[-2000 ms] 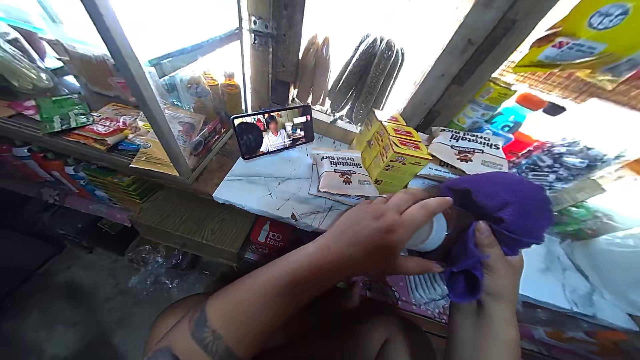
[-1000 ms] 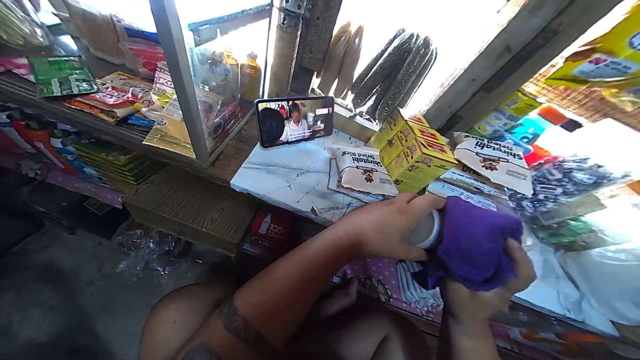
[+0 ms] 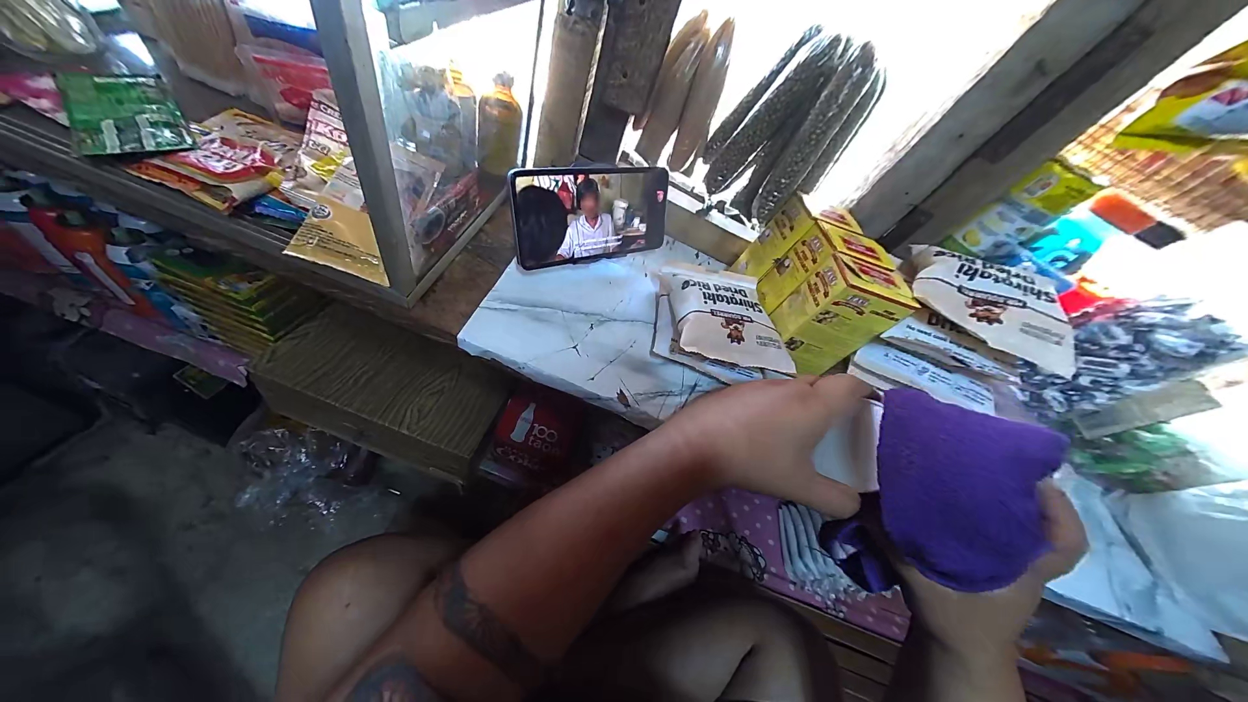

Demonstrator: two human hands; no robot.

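My left hand (image 3: 780,439) grips a white cylindrical container (image 3: 850,448) from its left side, above the front edge of a marble-patterned counter (image 3: 575,327). A purple cloth (image 3: 965,487) covers the container's right end and hides most of its shape. Around the cloth's right and lower side my right hand (image 3: 1014,575) is wrapped, holding it against the container. Behind my hands lie Shirataki dried rice packets (image 3: 726,322) beside stacked yellow boxes (image 3: 829,288). A smartphone (image 3: 589,216) stands on its long edge at the counter's back left, its screen lit.
A glass-sided case (image 3: 366,146) holding packets and bottles is at left. Below it sit a wood-grain box (image 3: 385,390) and a red carton (image 3: 531,429). More rice packets (image 3: 994,302) and a bag of wrapped sweets (image 3: 1150,351) lie at right. Long dark packs (image 3: 799,117) hang behind.
The purple cloth, which hung loosely over my right hand two seconds ago, is now drawn over the container's end. My left hand still grips the container. The view has shifted somewhat.
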